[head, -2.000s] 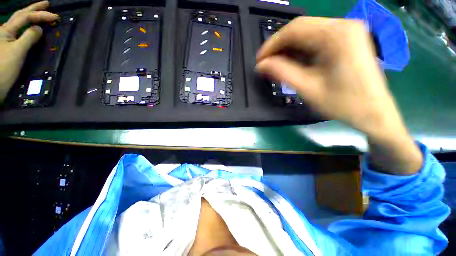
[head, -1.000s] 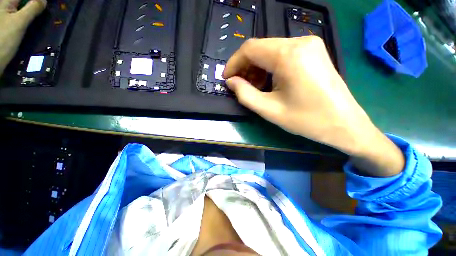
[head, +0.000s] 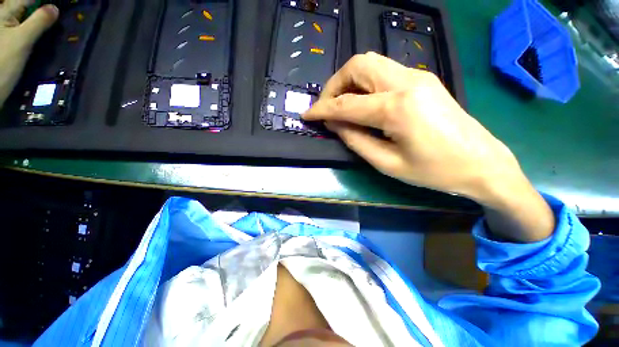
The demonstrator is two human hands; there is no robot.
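Black phone mid-frames lie in recesses of the black foam tray (head: 203, 146). My right hand (head: 407, 125) is bare, with its index finger and thumb tips at the lower right of the third phone from the left (head: 285, 74), beside its white square (head: 297, 102). Any small part between the fingertips is hidden. My left hand (head: 17, 41) is cut off by the left edge and rests over the leftmost phone (head: 51, 81). The second phone (head: 186, 78) lies uncovered. My right hand partly covers the rightmost phone (head: 410, 41).
A blue bin (head: 536, 54) with small dark parts stands on the green mat (head: 577, 149) right of the tray. A thin pale strip (head: 129, 104) lies between the first two phones. Dark trays with white squares (head: 78, 267) are below the bench edge. A brown box (head: 451, 261) is at lower right.
My right hand has moved left from the rightmost phone to the third phone, where it now stays at the lower end. The view has shifted, showing more of the blue bin.
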